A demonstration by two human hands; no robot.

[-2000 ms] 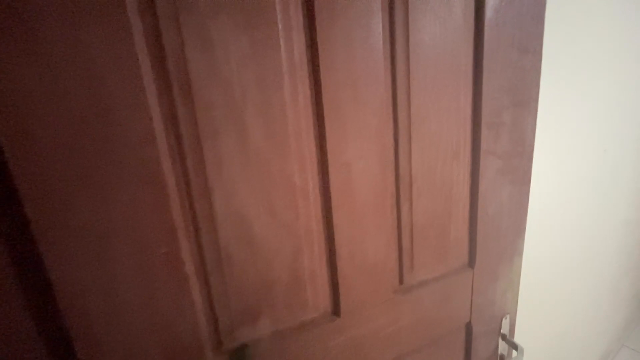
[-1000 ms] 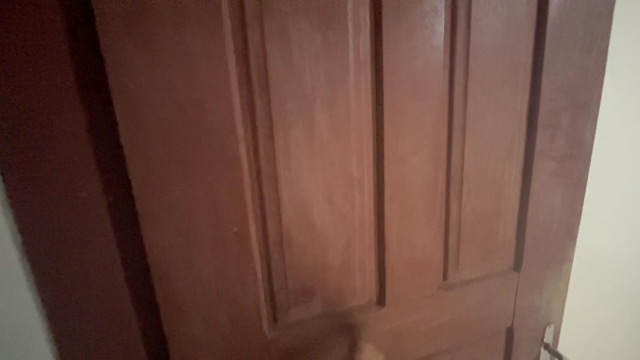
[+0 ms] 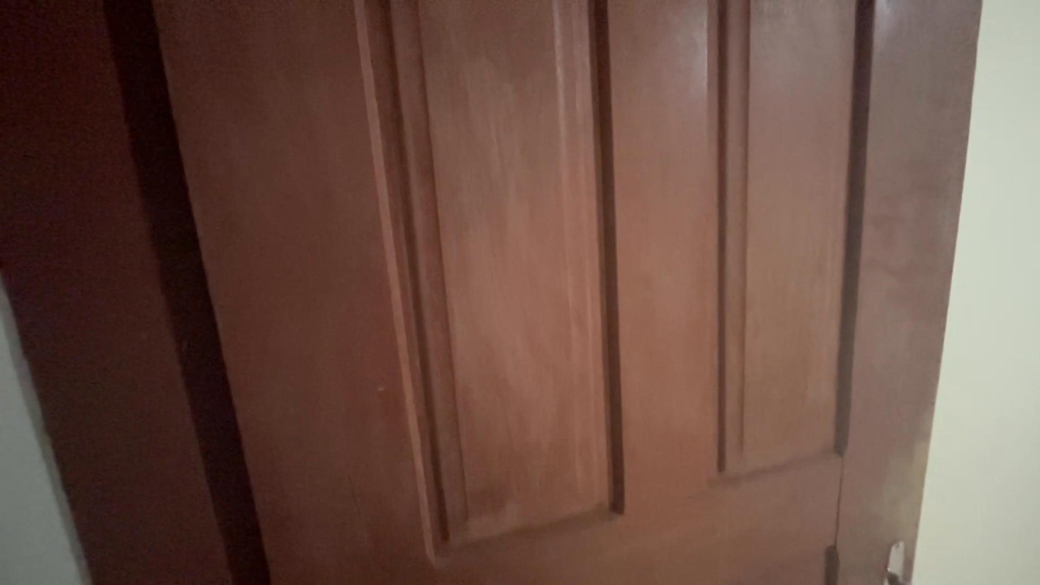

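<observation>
A reddish-brown wooden panel door [image 3: 662, 244] fills most of the head view. It has two tall recessed panels, the wider one [image 3: 520, 284] near the middle and the narrower one [image 3: 792, 244] to its right. At the lower right edge of the door, a metal door handle [image 3: 895, 561] is partly cut off by the bottom of the frame. Neither my left hand nor my right hand shows, so what they hold or touch is hidden from me.
A dark reddish-brown door frame [image 3: 97, 284] runs down the left side, with a pale wall [image 3: 32, 487] beyond it at lower left. Another pale wall [image 3: 995, 284] stands past the door's right edge.
The view has shifted, showing more of the door frame at left. A blurred, skin-coloured shape at the bottom middle one second ago is out of sight now.
</observation>
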